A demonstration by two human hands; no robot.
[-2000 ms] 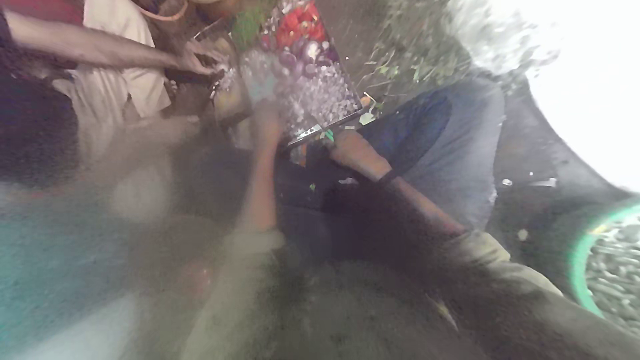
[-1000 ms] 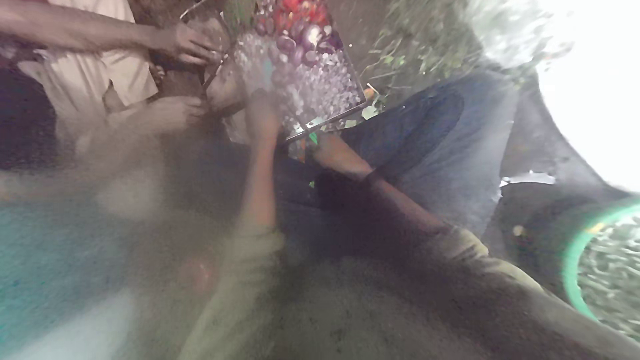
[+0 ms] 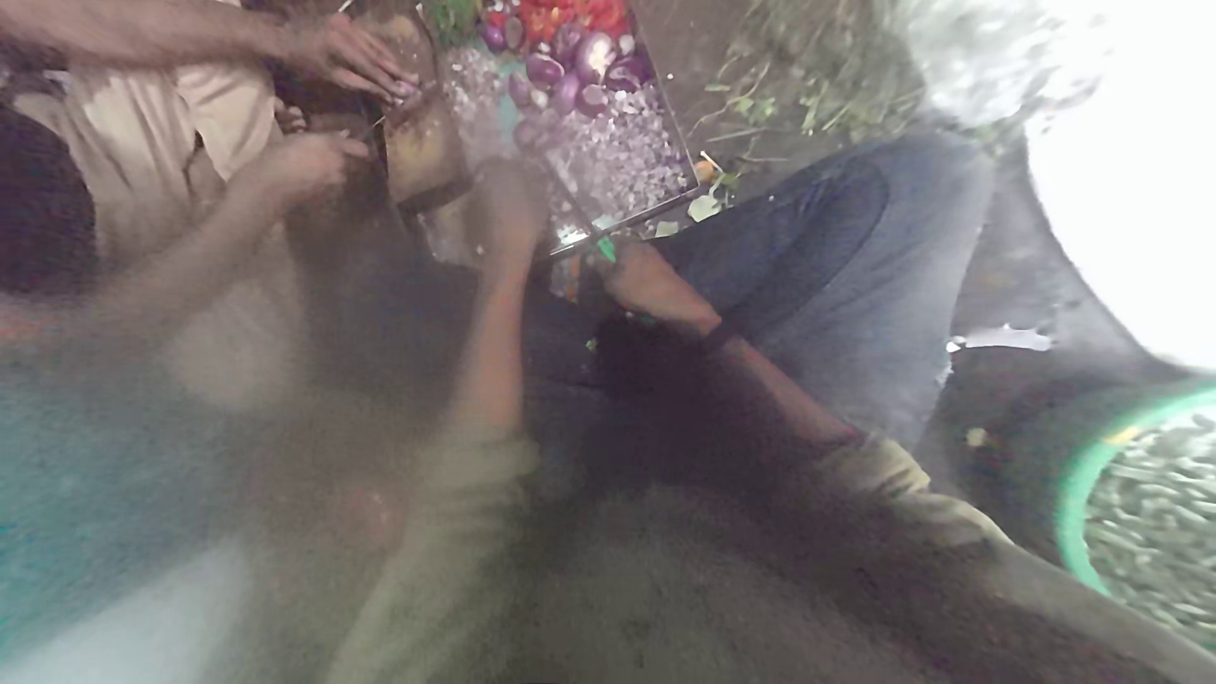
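Observation:
My left hand [image 3: 511, 201] is blurred at the near left corner of a metal tray [image 3: 665, 201]; what it holds cannot be made out. My right hand [image 3: 651, 277] is closed by the tray's near edge, around what looks like the green handle [image 3: 606, 249] of a knife. A thin dark blade seems to run from it up and left over the tray. In the tray lie chopped onion [image 3: 622, 142], peeled red onions [image 3: 570, 81] and red cut vegetables, perhaps tomatoes [image 3: 570, 14]. Something pale blue-green shows blurred above my left hand.
At left another person's two hands [image 3: 356, 57] are beside a wooden board [image 3: 423, 142]. Leafy green scraps [image 3: 807, 95] lie right of the tray, with a pale plastic bag [image 3: 988, 57] beyond. A green-rimmed basin [image 3: 1078, 503] of pale pieces stands at lower right.
My right hand has moved a little left along the tray's near edge, closer to my left hand. The other person's lower hand has moved up and left.

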